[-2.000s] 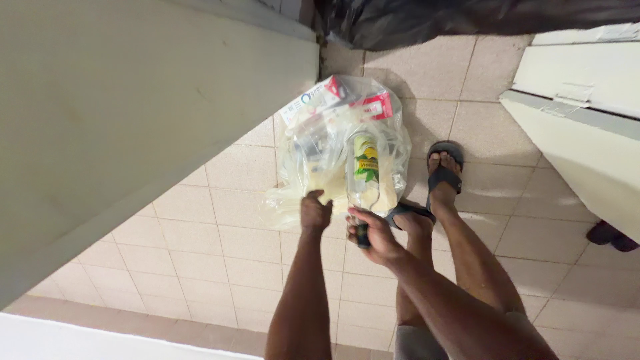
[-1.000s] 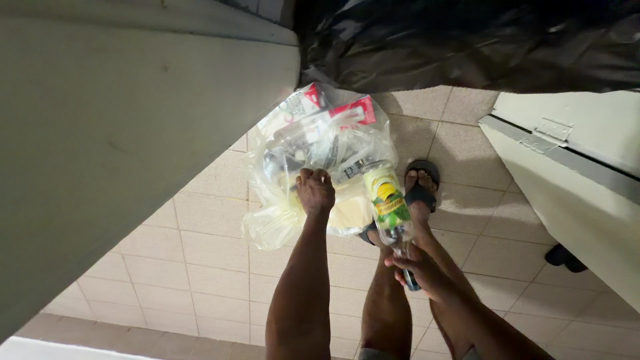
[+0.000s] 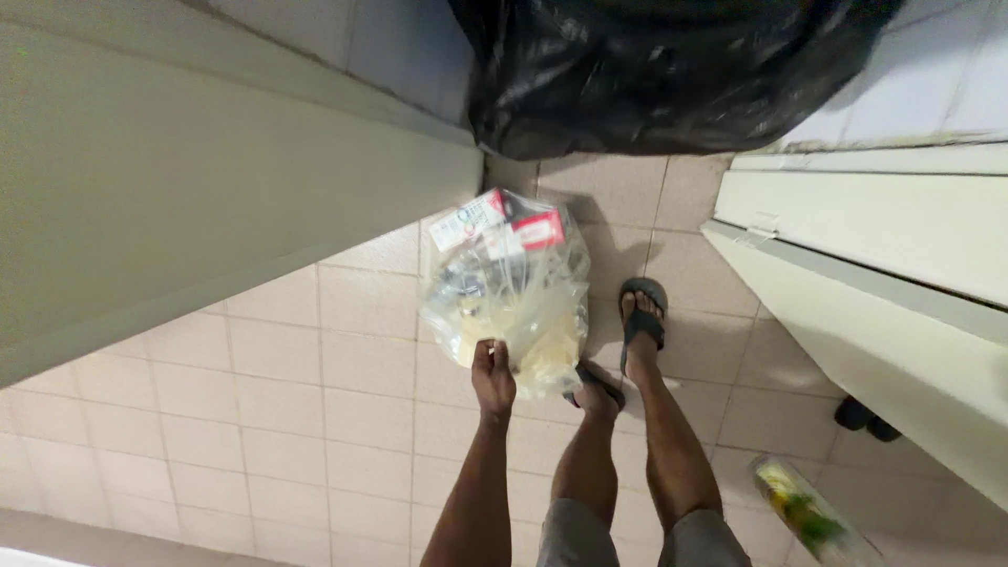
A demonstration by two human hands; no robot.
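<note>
A clear plastic bag [image 3: 512,291] with red-and-white cartons [image 3: 539,230] and other items inside rests on the tiled floor. My left hand [image 3: 494,378] pinches the near edge of the bag between thumb and fingers. At the lower right a clear bottle [image 3: 803,508] with a green and yellow label appears, blurred and cut off by the frame edge. My right hand is out of view, so whether it holds the bottle is hidden.
A black plastic bag [image 3: 669,79] hangs at the top. A pale panel [image 3: 236,173] fills the left side, and white panels [image 3: 882,307] stand at the right. My sandalled feet are beside the clear bag. Dark footwear [image 3: 866,417] lies near the right panel.
The bottle, held in my right hand by the clear bag earlier, has moved away to the lower right. My right hand has left the view. My left hand remains at the bag.
</note>
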